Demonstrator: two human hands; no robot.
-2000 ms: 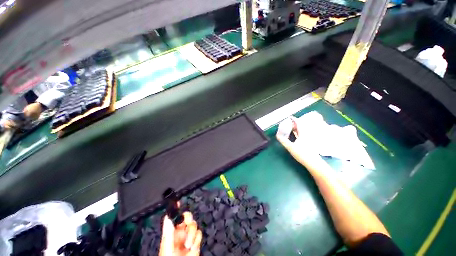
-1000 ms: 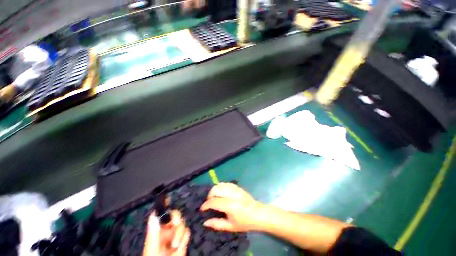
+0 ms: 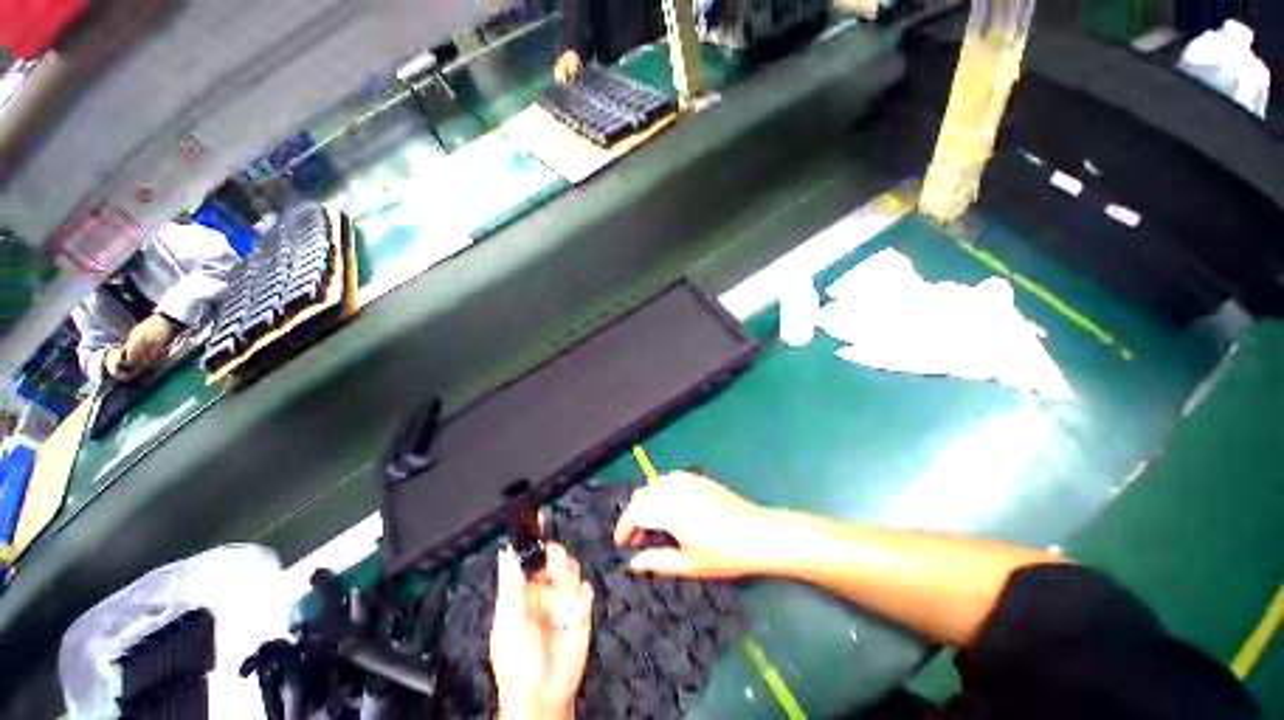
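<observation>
My left hand holds a black handle part upright between thumb and fingers, over the left side of a heap of small black inserts. My right hand is over the upper edge of the heap, palm down with fingers curled; whether it holds an insert is hidden. A long black tray lies behind the heap, with assembled handles at its left end. Loose handle parts lie left of the heap.
A white squeeze bottle stands beside a crumpled white cloth at right. A plastic-lined bin is at lower left. The conveyor belt runs behind. A yellow-taped post rises at right. A person's hands work across the belt.
My right hand has left the squeeze bottle by the cloth and come back to the heap. My left hand still holds the handle part. The camera view has shifted.
</observation>
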